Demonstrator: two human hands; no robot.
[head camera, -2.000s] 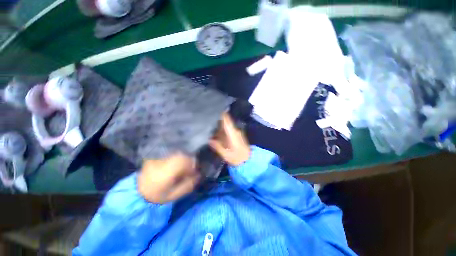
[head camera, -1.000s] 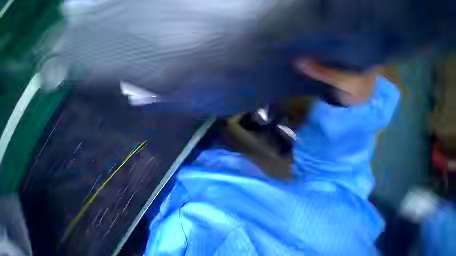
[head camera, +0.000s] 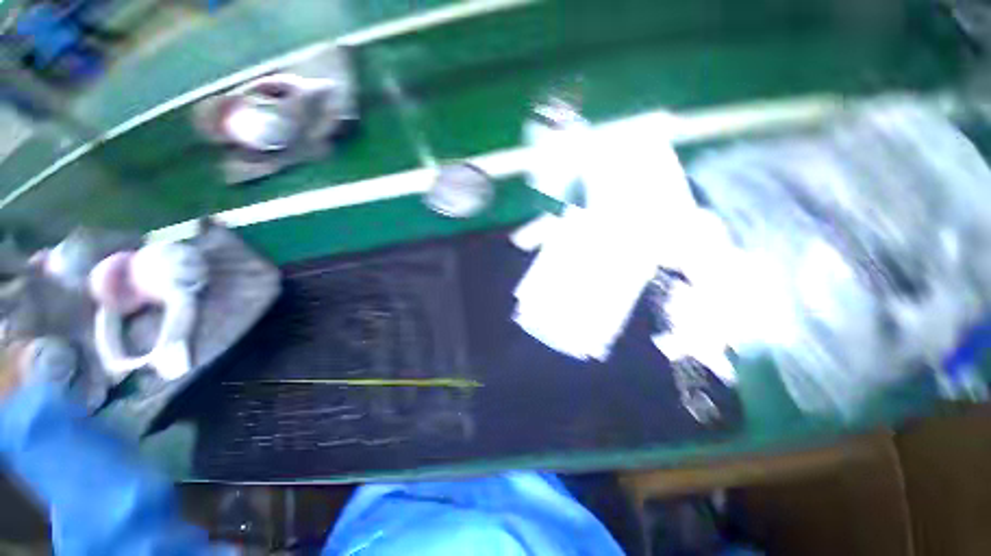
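Observation:
My left hand (head camera: 11, 367) shows only in part and blurred at the far left edge, at the end of its blue sleeve. It is beside a white ear cup (head camera: 50, 361); I cannot tell if it holds it. My right hand is out of the picture. A white and pink headset (head camera: 174, 315) lies on a grey sheet (head camera: 241, 285) at the left, with another partly behind it. The black mat (head camera: 359, 326) lies in front of me.
White wipes (head camera: 587, 288) lie on the mat's right. Clear bags (head camera: 858, 250) are heaped at far right. A round tin (head camera: 459, 189) and a blurred white bottle (head camera: 556, 152) stand behind. Another headset (head camera: 261, 122) lies on a grey sheet across the pale rail. A brown carton (head camera: 804, 500) is below right.
The grey sheet that lay over the mat between my hands is gone from there, and the mat's lines show. My left hand has moved to the far left; my right hand has left the picture.

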